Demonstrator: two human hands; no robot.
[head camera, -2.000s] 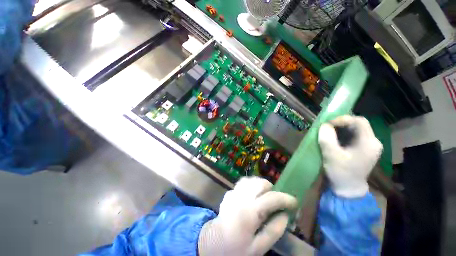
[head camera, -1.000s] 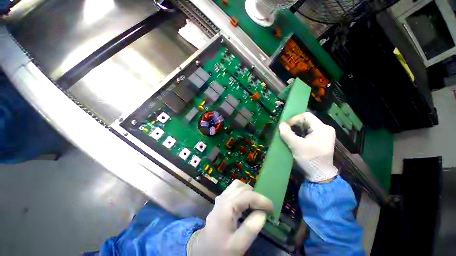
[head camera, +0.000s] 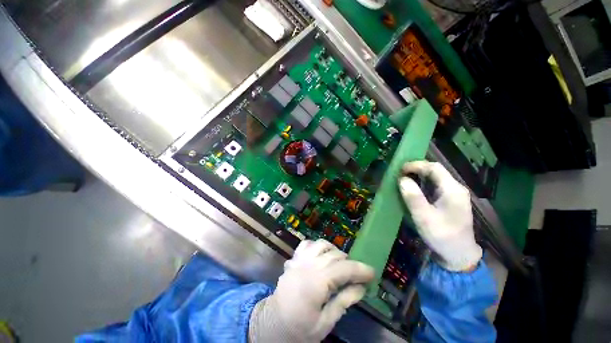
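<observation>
A long pale-green bar (head camera: 395, 194) lies across the right part of the populated green circuit board (head camera: 261, 164), hiding some of its parts. My left hand (head camera: 315, 288), in a white glove, grips the bar's near end. My right hand (head camera: 442, 214), also gloved, holds the bar near its middle with thumb and finger at a dark spot, likely the black knob. The board sits in a pallet with pale metal edges (head camera: 234, 92). A toroidal inductor (head camera: 299, 158) with red and blue-purple windings stands mid-board. Whether the bar touches the board is unclear.
A black tray of orange components (head camera: 422, 63) and a tray of green pieces (head camera: 474, 146) sit beyond the far rail. The near silver rail (head camera: 134, 151) curves along the left. A metal bed (head camera: 154, 80) lies beyond the pallet. Black boxes (head camera: 522, 87) stand at right.
The bar has come down from a raised, tilted pose over the board, with both hands holding it throughout. The view has shifted, and the green-piece tray now shows.
</observation>
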